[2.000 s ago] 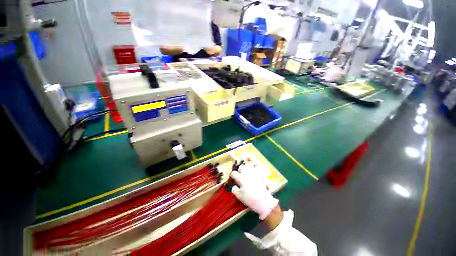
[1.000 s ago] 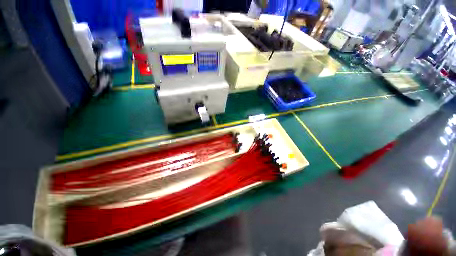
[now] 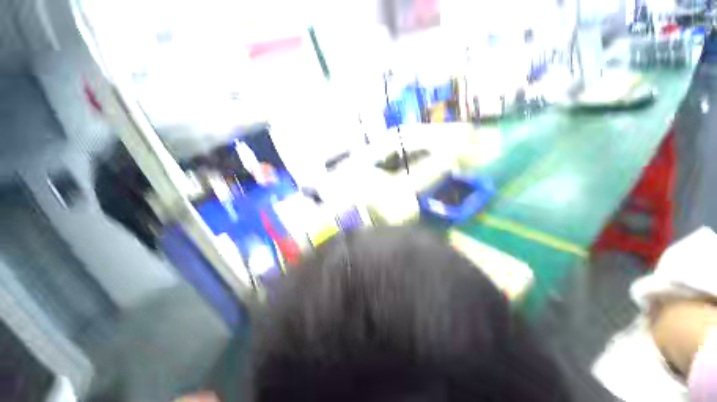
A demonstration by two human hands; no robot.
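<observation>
The view is strongly blurred. A large dark rounded shape, like the dark hair of a head (image 3: 393, 314), fills the lower middle and hides most of the bench. The end of the cream tray (image 3: 499, 268) shows beyond its right side; no red wires can be made out. A yellow patch of the machine's display (image 3: 324, 234) shows above its left side. My right hand (image 3: 704, 375) is cut off by the right edge; only a pinkish gloved part, the bare wrist and white sleeve show. A small skin-coloured patch at the bottom left edge may be my left hand (image 3: 196, 397).
A blue basket (image 3: 456, 198) with dark parts stands on the green bench (image 3: 558, 177), beside pale bins (image 3: 393, 206). A red stand (image 3: 648, 212) is at the bench's right edge. A pale post (image 3: 169, 196) and blue items (image 3: 236, 216) are at left.
The view has swung and blurred. The dark rounded shape has come in over the tray and machine. My right hand has left the tray and is now at the right edge.
</observation>
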